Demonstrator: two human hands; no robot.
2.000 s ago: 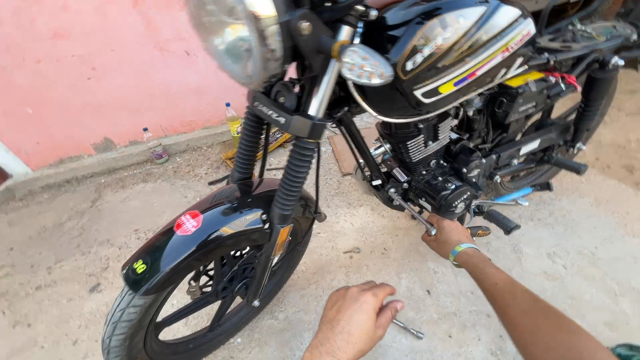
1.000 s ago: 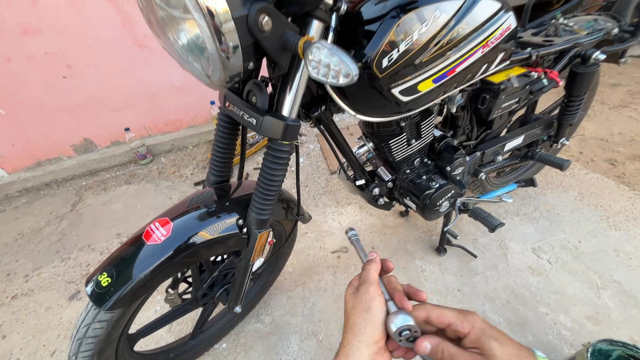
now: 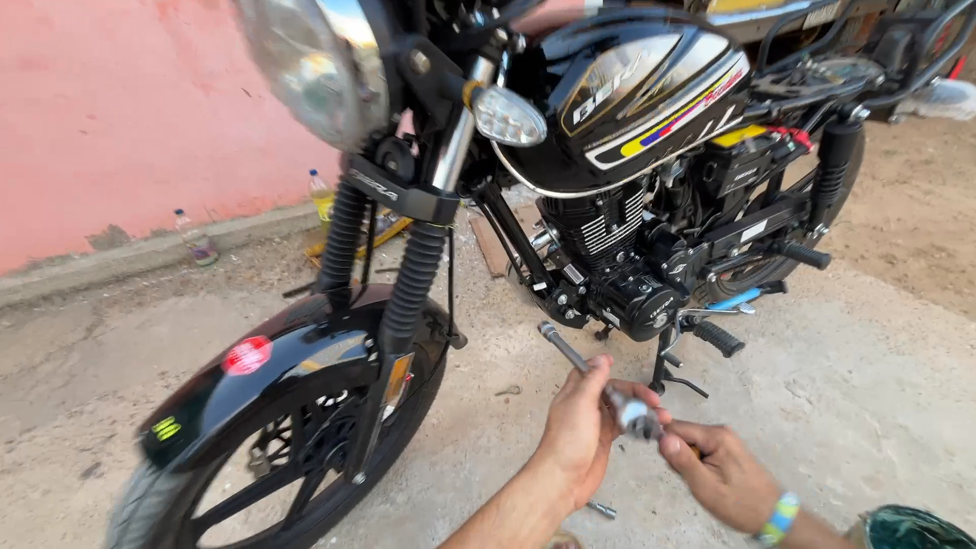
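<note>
My left hand point(image 3: 583, 435) is closed around a metal ratchet wrench point(image 3: 633, 415), whose extension and socket point(image 3: 550, 334) point up and left toward the motorcycle's engine point(image 3: 633, 301). At the ratchet's head, the fingers of my right hand point(image 3: 717, 473) grip a part of the tool; motion blur hides which part. Something dark yellow shows between those fingers. Neither hand touches the black motorcycle point(image 3: 648, 107). Below my left wrist, another metal socket piece point(image 3: 602, 509) lies on the concrete.
The front wheel and black fender point(image 3: 305, 358) stand at the left. A footpeg point(image 3: 718, 338) and stand project near my hands. A green-lined container point(image 3: 911, 526) sits at the lower right. Plastic bottles point(image 3: 197, 238) stand by the pink wall. A small metal piece point(image 3: 508, 390) lies on the ground.
Two seconds ago my right hand was at the engine holding a long metal tool; by one second ago it had come back to meet my left hand at the ratchet, where it still is.
</note>
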